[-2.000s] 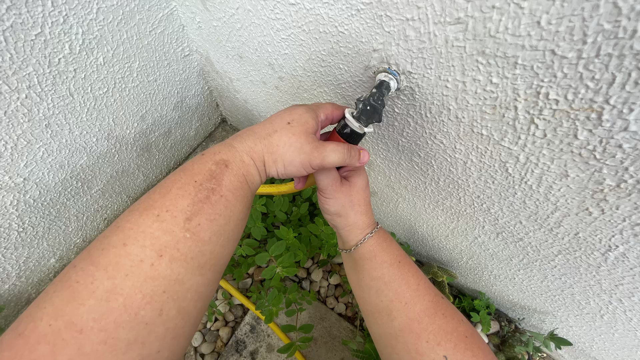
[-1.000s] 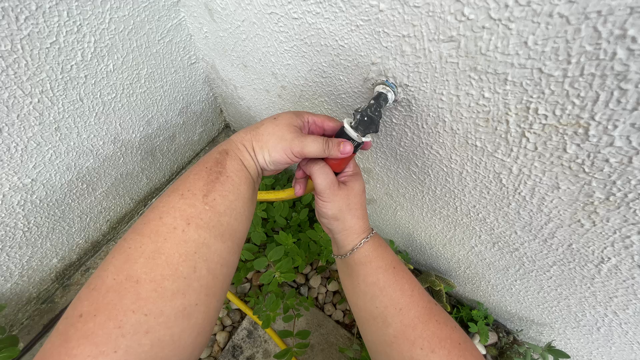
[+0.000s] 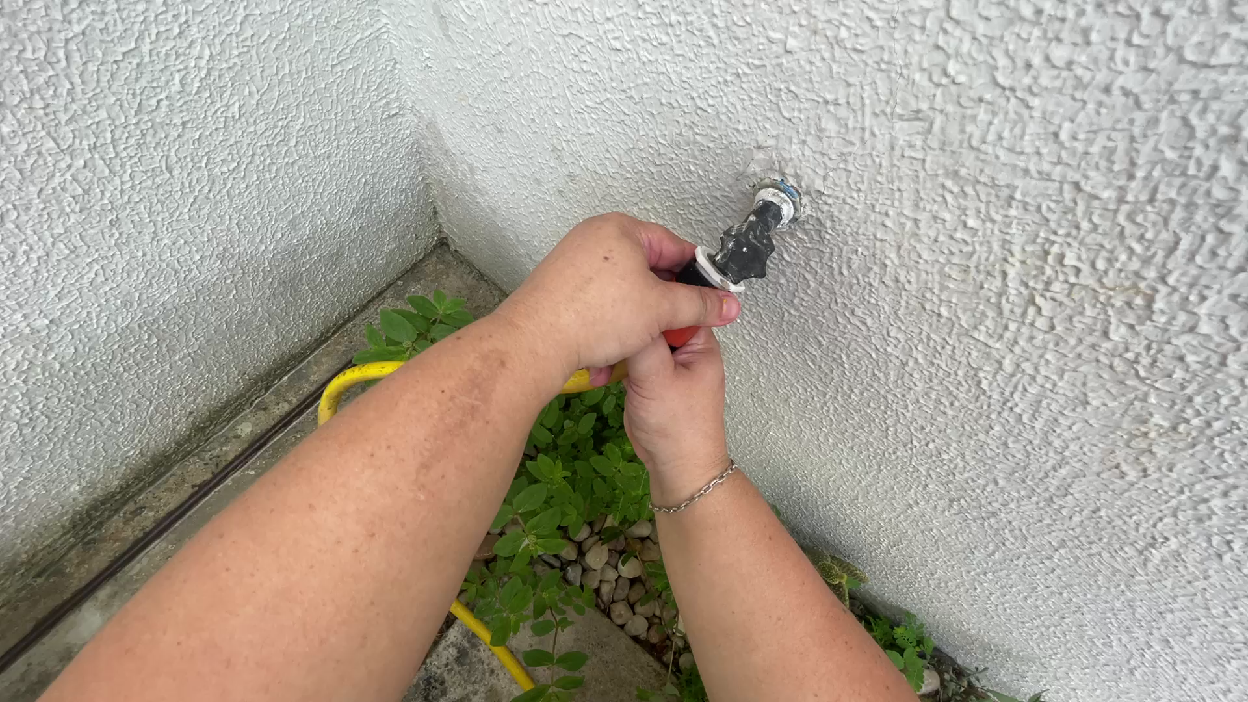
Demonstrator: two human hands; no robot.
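Note:
A black outdoor tap (image 3: 746, 248) sticks out of the textured white wall, with white tape or a ring near its base and a white ring at its outlet. My left hand (image 3: 624, 292) grips the black and orange hose connector (image 3: 681, 336) just below that outlet, thumb across its front. Close beneath, my right hand (image 3: 678, 395), a chain bracelet on its wrist, holds the connector's lower end, where the yellow hose (image 3: 590, 379) meets it. My fingers hide much of the connector, so whether it is locked on the tap I cannot tell.
White textured walls (image 3: 975, 390) meet in a corner at the left. Green leafy plants (image 3: 575, 468), pebbles (image 3: 624, 585) and a concrete slab (image 3: 604, 653) lie below. A dark cable (image 3: 195, 499) runs along the ledge at the left wall's foot. The hose loops behind my left forearm.
My left thumb has shifted a little on the connector, and both hands stay at the tap's outlet. The view has moved slightly, showing more of the yellow hose and the dark cable at the left.

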